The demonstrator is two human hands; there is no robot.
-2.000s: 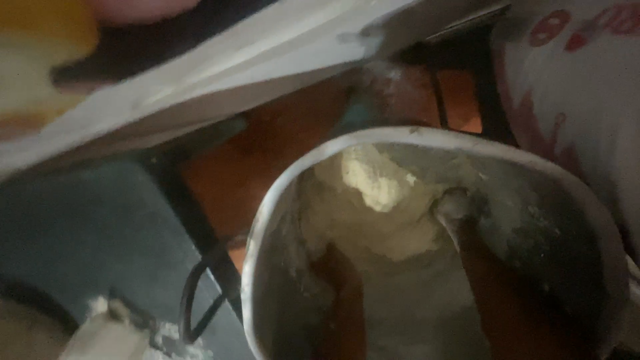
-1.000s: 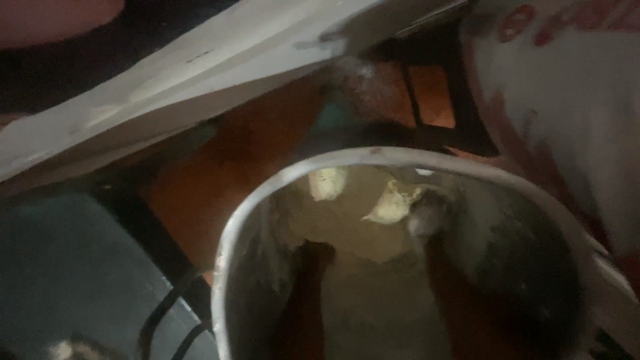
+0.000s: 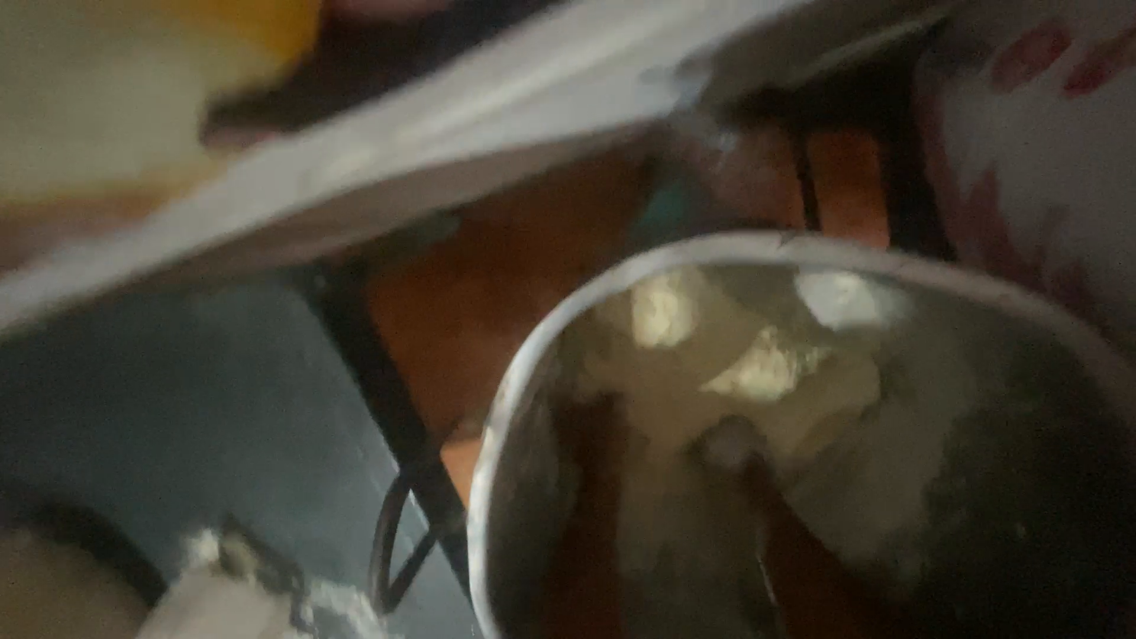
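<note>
A large tub with a pale rim [image 3: 497,417] fills the lower right of the dim, blurred head view. Pale, dough-like or powdery material [image 3: 772,364] lies inside it, with brighter patches near the far wall. Both my forearms reach down into the tub. My left hand [image 3: 595,422] is a dark shape at the left part of the material; its fingers cannot be made out. Close to its right, my right hand [image 3: 732,444] touches the material and looks coated with pale stuff. Whether either hand grips anything is hidden by blur and darkness.
A long white edge [image 3: 497,106] crosses above the tub. At the right stands a whitish sack [image 3: 1038,151] with red print. A dark grey panel [image 3: 177,390], a black loop [image 3: 386,550] and a pale object [image 3: 231,595] are at the lower left. A yellow-and-white blurred thing [image 3: 151,98] shows top left.
Inside the tub, my right hand has moved left, closer to my left hand. More bright patches show on the material and wall than two seconds ago.
</note>
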